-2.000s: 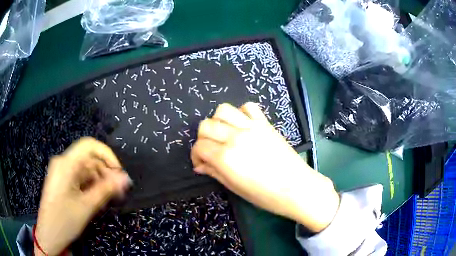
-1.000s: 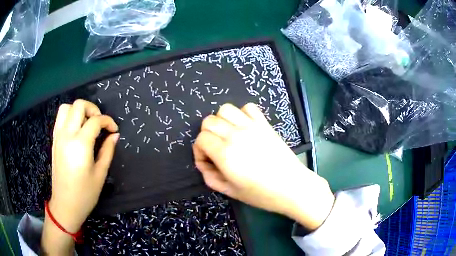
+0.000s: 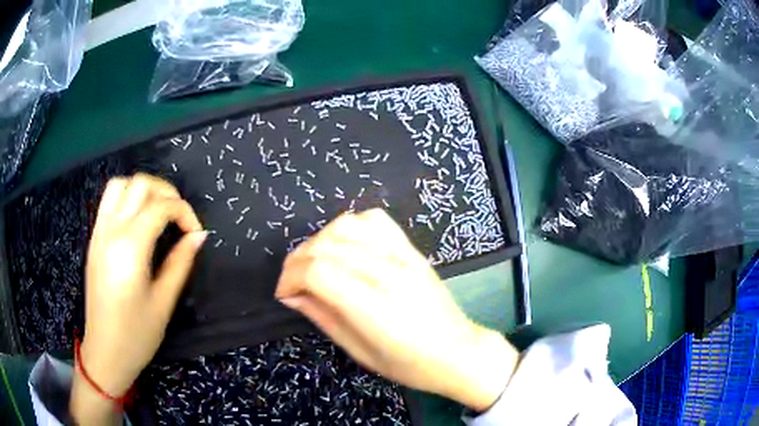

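The long black parts tray (image 3: pixel 250 312) lies under both hands. Short silvery pins (image 3: pixel 478 195) are heaped at its right end and scattered in the middle. Tiny dark pieces (image 3: pixel 46 266) mass at its left end. My left hand (image 3: pixel 133 258) is over the left part, thumb and index fingertips together beside a pin; anything between them is too small to tell. My right hand (image 3: pixel 383 308) is over the tray's lower middle, fingers curled and thumb against them; its grip is hidden. Below, a flecked dark and silvery pile (image 3: pixel 266 387) lies partly behind my right hand.
Clear bags hold pins (image 3: pixel 545 79) and dark parts (image 3: pixel 632 191) at the right. More clear bags lie at the upper left (image 3: pixel 225 50) and left edge (image 3: pixel 42 66). A slim rod (image 3: pixel 518 225) lies along the tray's right end. A blue crate (image 3: pixel 716 374) is at the lower right.
My left hand has moved up and its fingertips have closed together since the oldest frame. My right hand has moved left and down, uncovering more pins at the right. The view has shifted slightly.
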